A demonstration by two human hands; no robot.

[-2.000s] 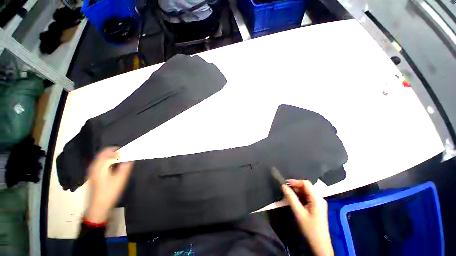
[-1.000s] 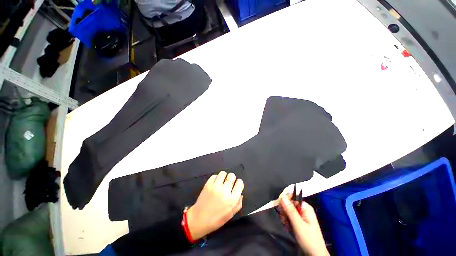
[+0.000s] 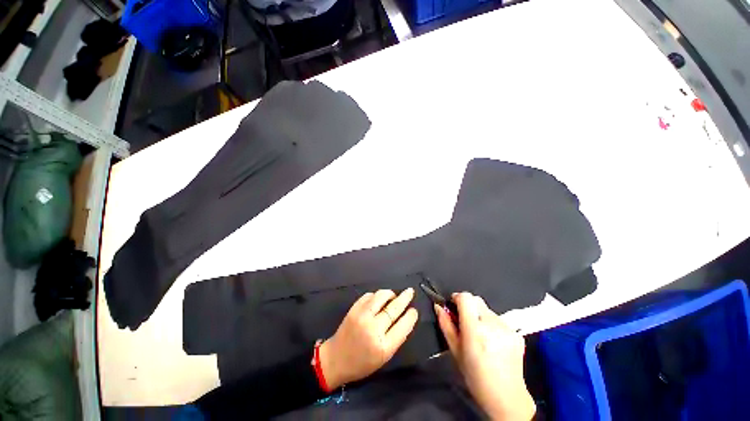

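A long black garment panel (image 3: 510, 222) lies near me on the white table, flared at its right end, with a thin dark seam line along its middle. My left hand (image 3: 368, 335) lies flat on this panel below the seam line, fingers slightly apart, holding nothing I can see. My right hand (image 3: 485, 349) holds dark thread snips (image 3: 433, 293), their tips pointing up-left at the right end of the seam line. A second black panel (image 3: 304, 123) lies farther back on the left, also with a thin dark line.
A blue crate (image 3: 594, 370) with dark contents stands at the right table edge. Shelves with a green sack (image 3: 41, 201) and black bundles (image 3: 62, 279) are on the left. Beyond the table are a blue bin (image 3: 156, 23) and part of a seated person (image 3: 300, 10).
My right hand has brought the snips from the panel's lower edge up to the seam line. My left hand stays on the panel with its fingers more spread. The view has shifted slightly.
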